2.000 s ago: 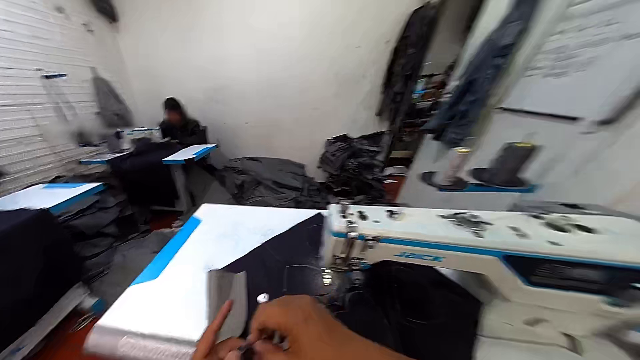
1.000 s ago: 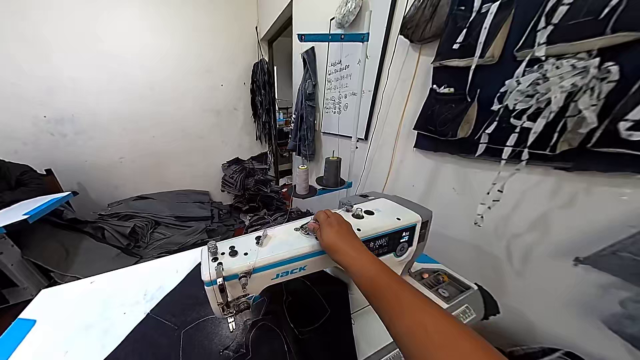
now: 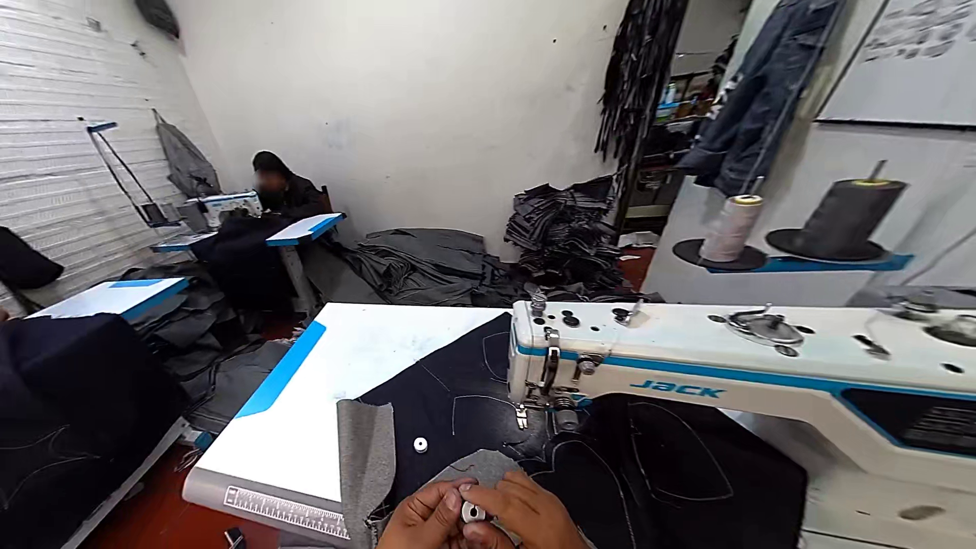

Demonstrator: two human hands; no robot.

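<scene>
Low in the view, my left hand point(image 3: 424, 520) and my right hand point(image 3: 526, 512) meet, with a small metal bobbin case point(image 3: 473, 512) pinched between their fingertips. Just beyond them a white bobbin point(image 3: 420, 444) rests on dark navy fabric point(image 3: 435, 381) marked with pale chalk or stitch lines. The fabric's grey edge point(image 3: 366, 450) folds back over the front of the white sewing table point(image 3: 366, 335). A Jack industrial sewing machine point(image 3: 686, 374) stands right of my hands, its presser foot point(image 3: 521, 415) above the fabric.
Thread cones point(image 3: 730, 229) stand on a blue-edged stand at right. A co-worker point(image 3: 286, 187) sits at another sewing machine point(image 3: 232, 207) at the back left. Piled dark garments point(image 3: 564, 229) lie by the wall. Another table point(image 3: 114, 297) with dark fabric is at left.
My right hand has left the top of the machine, where it was one second ago, and is now beside my left hand at the bobbin case. The view has swung left.
</scene>
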